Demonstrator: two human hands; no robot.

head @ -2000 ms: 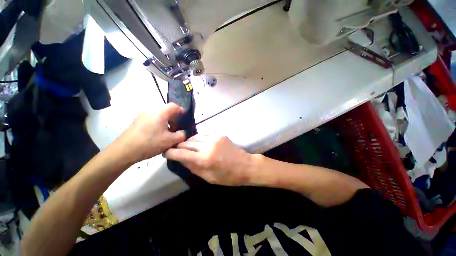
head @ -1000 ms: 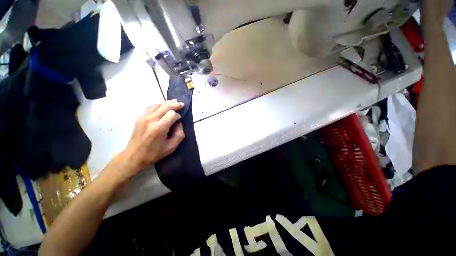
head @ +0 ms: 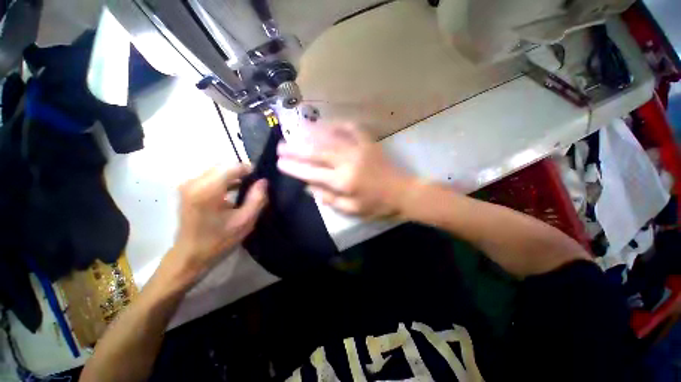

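The black band point(head: 257, 138) lies with its far end under the needle area, beside a yellow spot point(head: 272, 120). The larger black cloth point(head: 299, 224) runs from it over the table's front edge. My left hand point(head: 220, 209) pinches the cloth's left side between thumb and fingers. My right hand point(head: 347, 168), slightly blurred, is on the cloth's right side close to the needle, fingers pointing left. Its fingertips' exact hold is unclear. The machine's ridged metal knob point(head: 289, 92) is just beyond the hands.
The machine head point(head: 201, 45) stands above the work. Black cut pieces point(head: 63, 171) lie on the left, above yellow printed tape point(head: 101, 295). A small red-dark tool point(head: 556, 83) lies at the table's right end. A red basket point(head: 549, 198) with white scraps point(head: 627, 186) is at right.
My right hand has come back from the far right edge onto the cloth near the needle. My left hand has shifted slightly and now pinches the cloth, which is bunched up between the hands.
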